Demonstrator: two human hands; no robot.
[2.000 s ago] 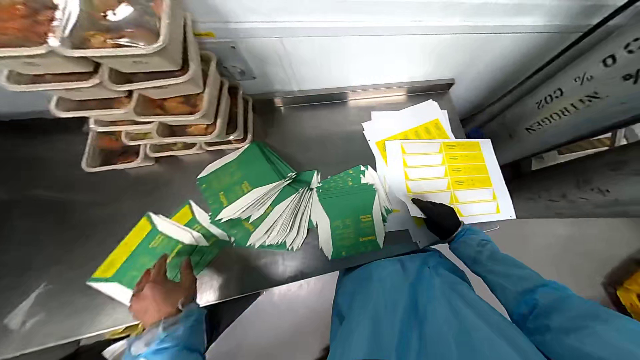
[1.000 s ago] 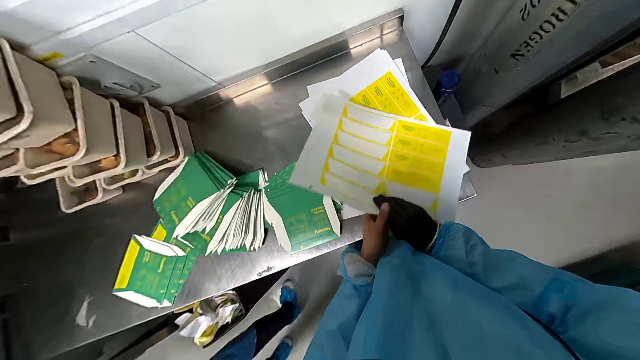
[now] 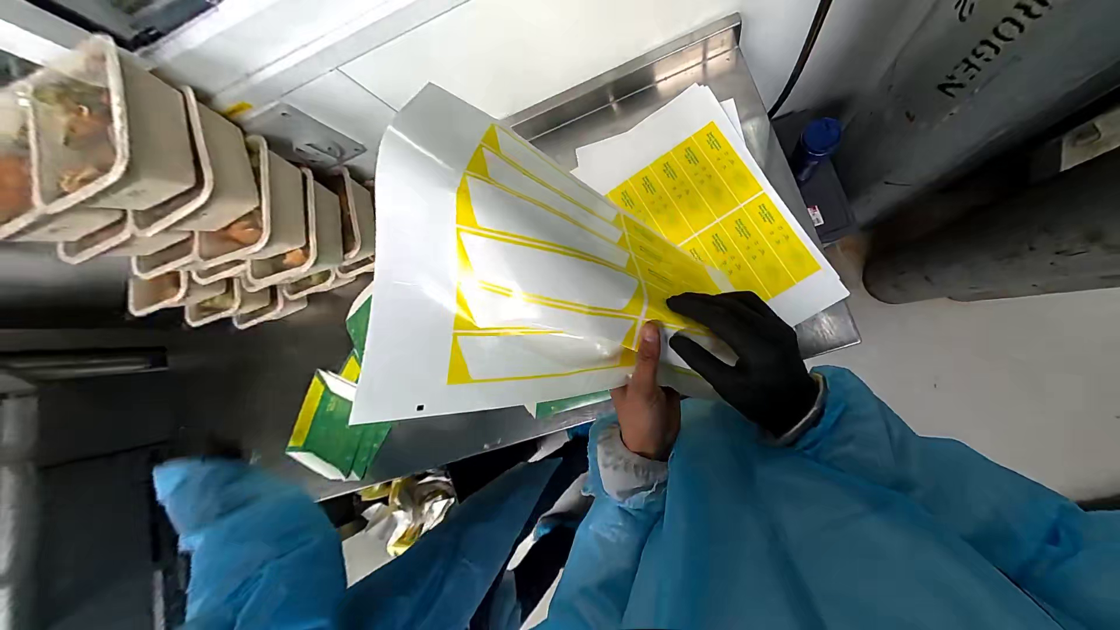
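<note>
A white sheet of yellow printed labels (image 3: 542, 271) is bent and raised over the steel table. My bare left hand (image 3: 647, 394) grips its near edge, thumb on top. My right hand (image 3: 744, 359), in a black glove, lies beside it on the same sheet, its fingers spread; whether it pinches the sheet is not clear. More yellow label sheets (image 3: 726, 210) lie on the table behind and to the right. Green and white cardboard sleeves (image 3: 337, 424) sit at the left, some hidden beneath the raised sheet.
Stacked trays of food under clear film (image 3: 219, 192) stand at the left. A co-worker's blue sleeve (image 3: 254, 534) is at the lower left. A blue-capped object (image 3: 818, 140) and grey gas cylinders (image 3: 954, 105) are at the right. Crumpled foil-like material (image 3: 411, 512) shows below the table edge.
My left hand has left the green sleeves and now holds the label sheet, which is lifted and bent. A co-worker's sleeve has come in at the lower left. The view has turned.
</note>
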